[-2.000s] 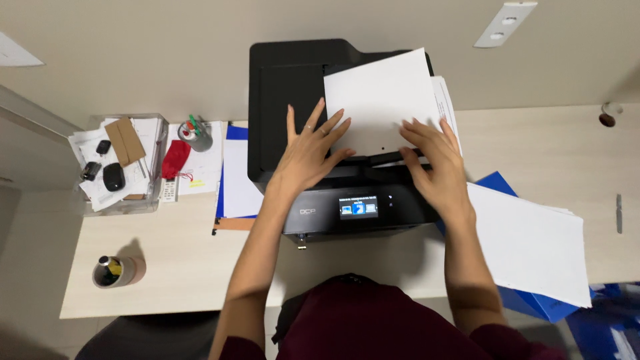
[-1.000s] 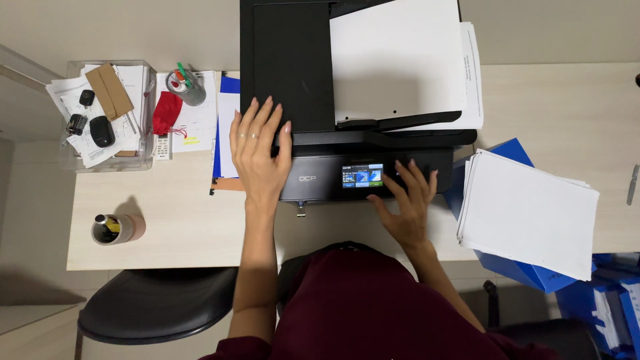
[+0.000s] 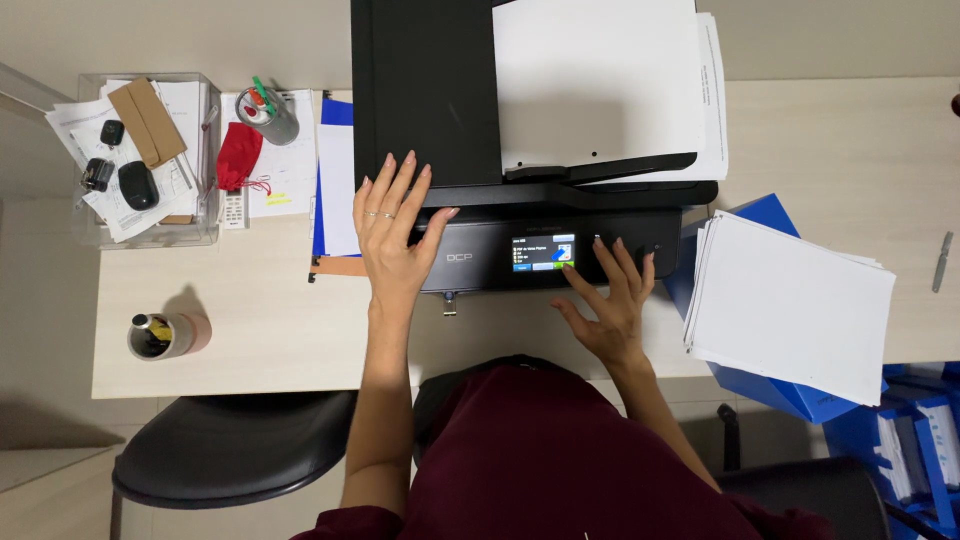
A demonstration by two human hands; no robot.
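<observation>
My left hand [image 3: 396, 232] rests spread on the front left edge of a black multifunction printer [image 3: 427, 90], holding nothing. My right hand [image 3: 616, 304] is over the printer's front panel, its index fingertip at the lower right of the lit touchscreen [image 3: 543, 253]; its fingers are apart and nothing is in them. White paper sheets [image 3: 592, 82] lie in the document feeder on top, with a black paper guide [image 3: 630, 168] along their near edge. A USB stick [image 3: 449, 304] sticks out of the printer's front.
Right of the printer, a stack of white paper [image 3: 795, 307] lies on a blue box file [image 3: 772, 214]. At left are a clear tray [image 3: 150, 238] with papers and keys, a mesh pen cup [image 3: 277, 124], a red pouch [image 3: 240, 156] and another holder [image 3: 171, 336]. Black chairs [image 3: 240, 450] stand below.
Both hands have left the feeder paper they touched two seconds ago. My left hand moved to the printer's left edge, my right hand down to the panel. The touchscreen display has changed.
</observation>
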